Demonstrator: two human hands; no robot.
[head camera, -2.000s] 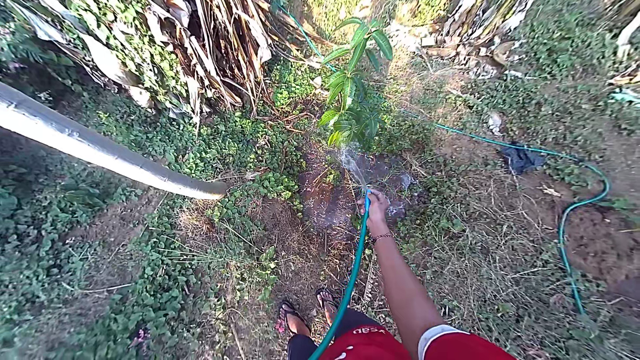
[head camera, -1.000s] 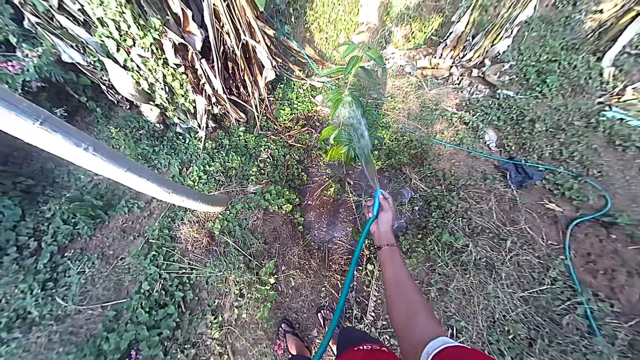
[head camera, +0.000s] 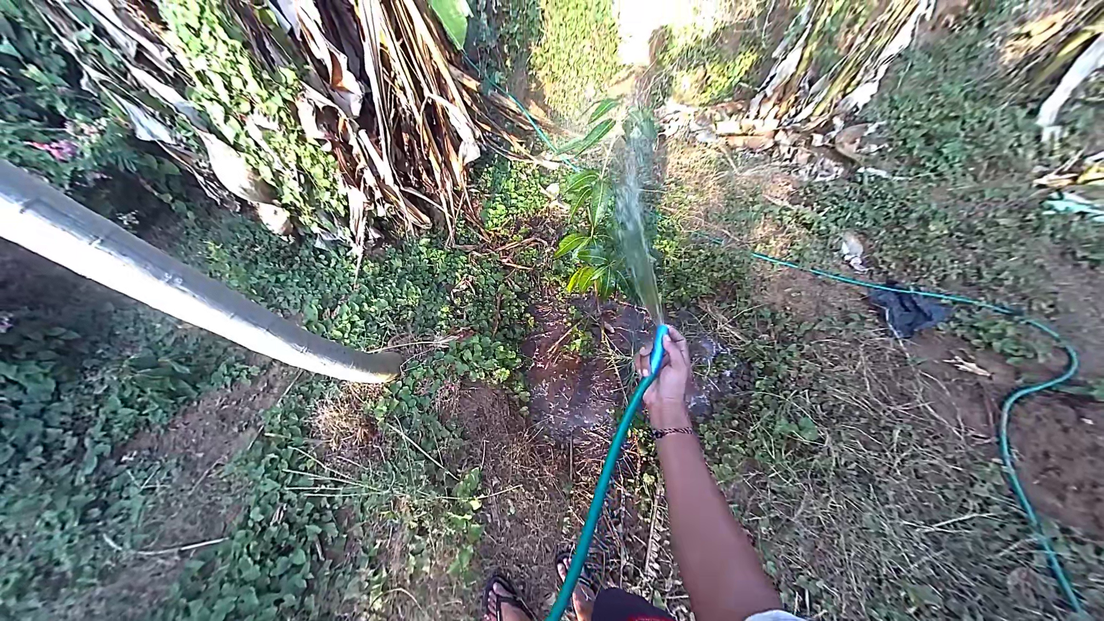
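Observation:
My right hand (head camera: 668, 369), with a braided band at the wrist, grips the end of a green garden hose (head camera: 607, 474) just below its mouth. From there a stream of water (head camera: 636, 233) shoots forward and up, fanning out beside and over a young leafy plant (head camera: 591, 250). Wet, puddled soil (head camera: 569, 379) lies around the foot of the plant, partly behind my hand. The hose runs down from my hand past my feet and leaves the view at the bottom. My left hand is not in view.
At left a thick pale pole or trunk (head camera: 190, 297) slants down to the ground. Dry hanging leaves (head camera: 388, 95) stand behind it. More hose (head camera: 1018, 405) curves over the ground at right, past a dark cloth or plastic piece (head camera: 906, 310). My sandalled feet (head camera: 504, 599) are at the bottom.
The water, a short spray low by the plant two seconds ago, now reaches higher and farther in a longer stream. My right hand still holds the hose end.

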